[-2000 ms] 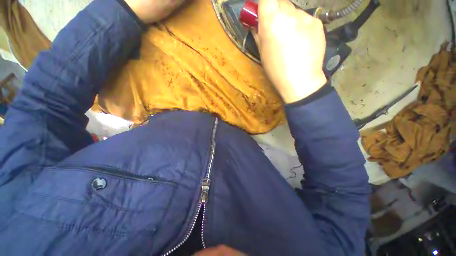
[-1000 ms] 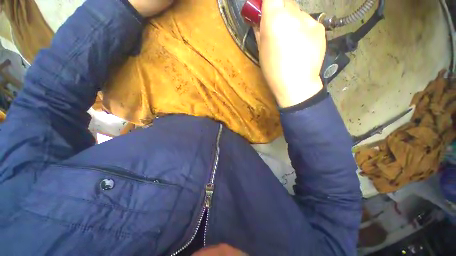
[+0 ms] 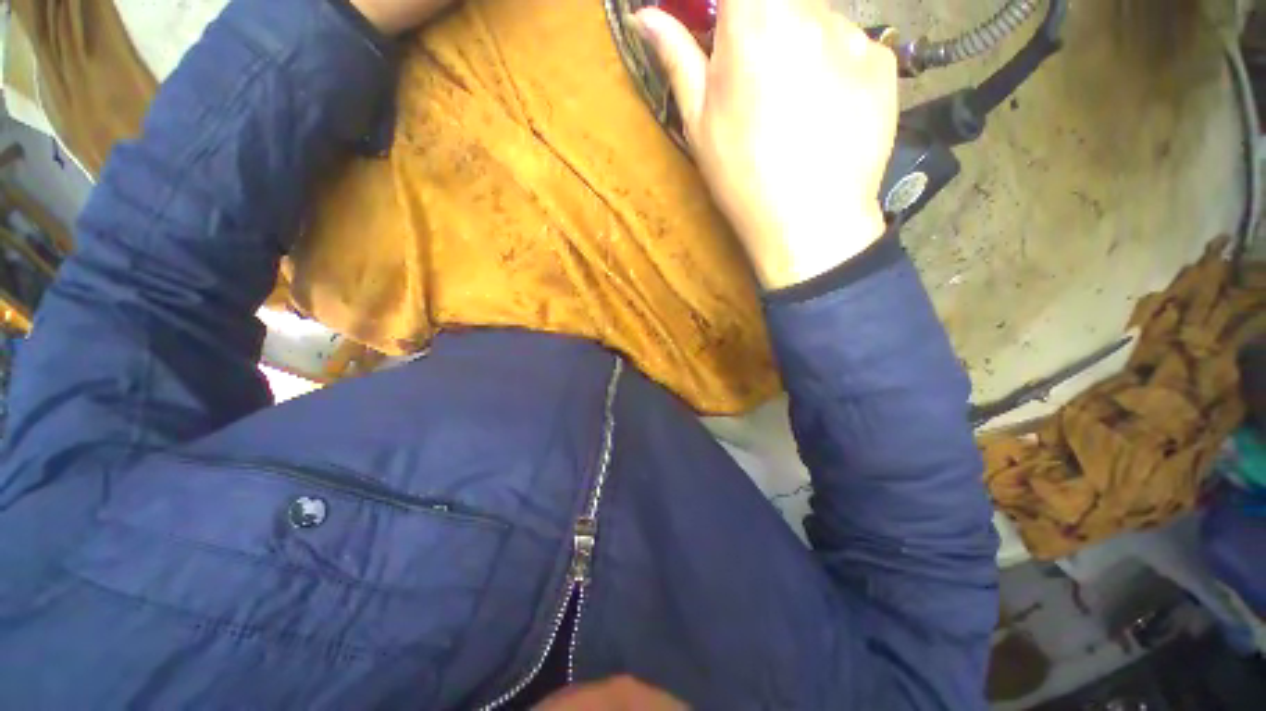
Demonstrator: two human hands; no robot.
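Observation:
A mustard-tan garment piece (image 3: 542, 195) with dark specks lies in front of my jacket, creased along its middle. My right hand (image 3: 791, 132) is closed around the red handle of the steam iron (image 3: 919, 174). The iron stands at the garment's upper right edge; its front is cut off by the top of the picture and partly hidden by my hand. My left hand (image 3: 403, 11) is almost wholly cut off by the top edge, at the garment's upper left; its fingers are out of view.
A ribbed grey hose (image 3: 983, 39) and black cable run from the iron's rear over the stained pale table cloth (image 3: 1076, 195). A crumpled brown-tan pile (image 3: 1111, 445) lies at right beside a thin dark tool (image 3: 1048, 382). Another tan piece (image 3: 95, 70) hangs at far left.
My right hand and the iron have shifted slightly up, and less of the red handle shows. My left hand has slid further out at the top. The view has shifted a little.

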